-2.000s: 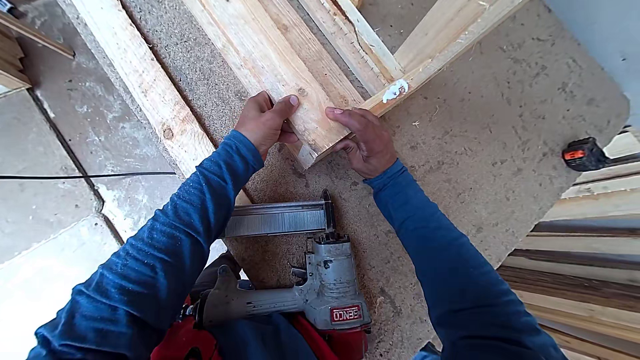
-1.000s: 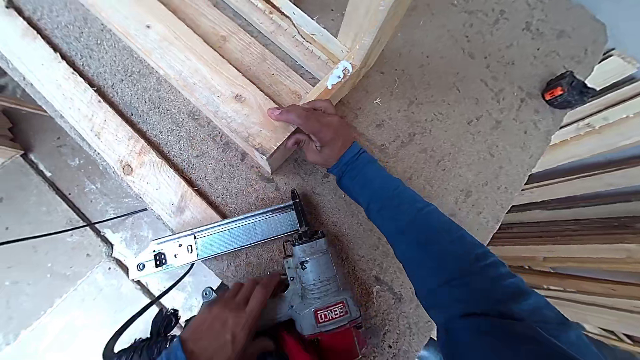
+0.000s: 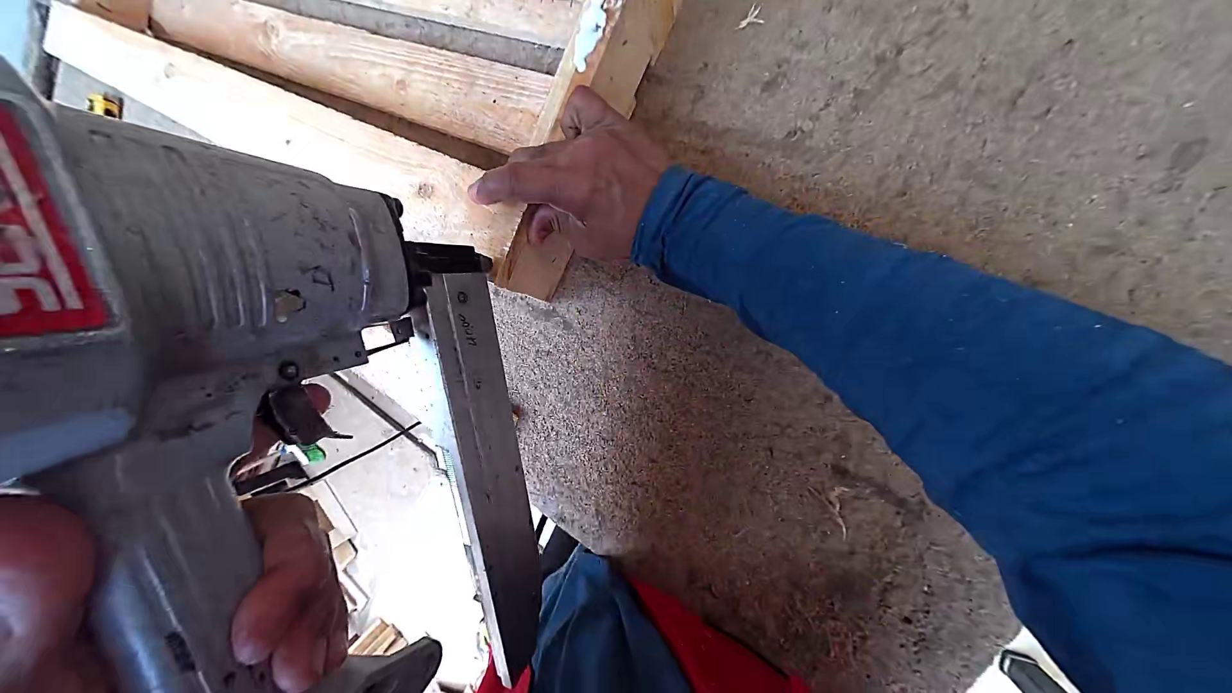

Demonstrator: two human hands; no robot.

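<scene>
My left hand (image 3: 289, 587) is wrapped around the handle of a grey pneumatic nail gun (image 3: 241, 241), which looms large at the left. The black nose of the gun points right, at the end of a pale wooden board (image 3: 385, 173); whether it touches the wood I cannot tell. From the nose the long metal magazine (image 3: 486, 452) runs downward. My right hand (image 3: 587, 183) grips the corner where the board meets a wooden crosspiece (image 3: 626, 58), fingers over the board's end. A white blob (image 3: 589, 34) sits on the crosspiece.
More boards (image 3: 385, 72) of the wooden frame lie behind, with gaps between them. A rough, sawdust-strewn work surface (image 3: 770, 433) spreads below and to the right. At lower left, a thin black cable (image 3: 361, 457) and wood pieces (image 3: 377, 637) show beyond its edge.
My left hand, on the nail gun a second ago, has raised it to the frame's corner. Two seconds ago both hands were on the board. My right hand stays at the corner. The view has shifted closer.
</scene>
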